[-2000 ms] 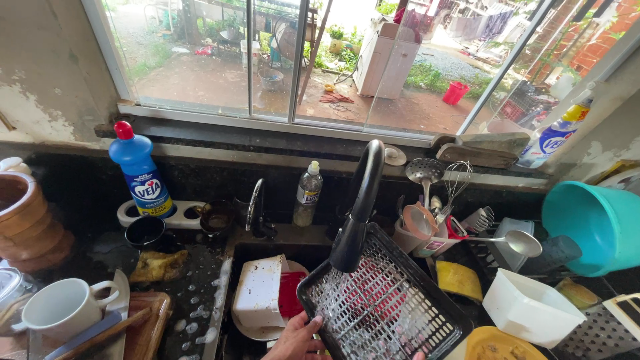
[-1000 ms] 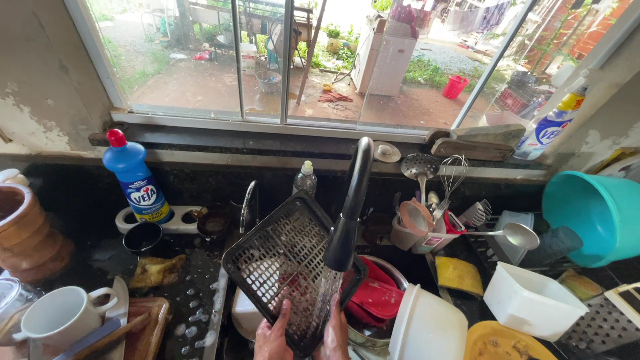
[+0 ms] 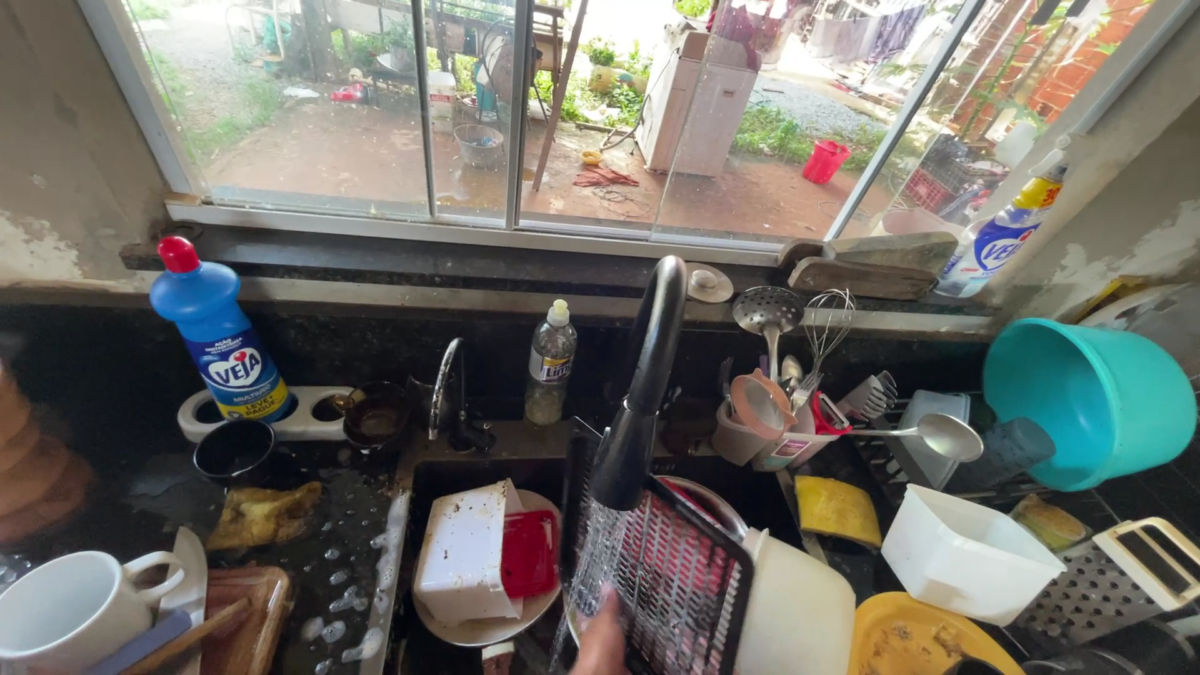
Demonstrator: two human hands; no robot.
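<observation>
A black slatted plastic basket (image 3: 680, 572) is tilted steeply in the sink, under water running from the black faucet (image 3: 630, 459). My left hand (image 3: 602, 637) is at its lower left edge, thumb raised against it; the rest of that hand is cut off by the frame. My right hand is out of view. Left of the basket, a soiled white container (image 3: 464, 553) and a red plastic piece (image 3: 530, 553) lie in a pale round dish (image 3: 469, 634). A large whitish container (image 3: 797, 600) stands just right of the basket.
A blue cleaner bottle (image 3: 225, 328), a white mug (image 3: 70, 605) and a yellowish cloth (image 3: 265, 516) are on the left counter. To the right are a utensil holder (image 3: 783, 450), a yellow sponge (image 3: 837, 509), a white tub (image 3: 966, 553), a yellow bowl (image 3: 923, 637) and a turquoise basin (image 3: 1087, 403).
The basket has turned and moved right since one second ago, uncovering the white container and red piece on the left. My right hand has gone out of view.
</observation>
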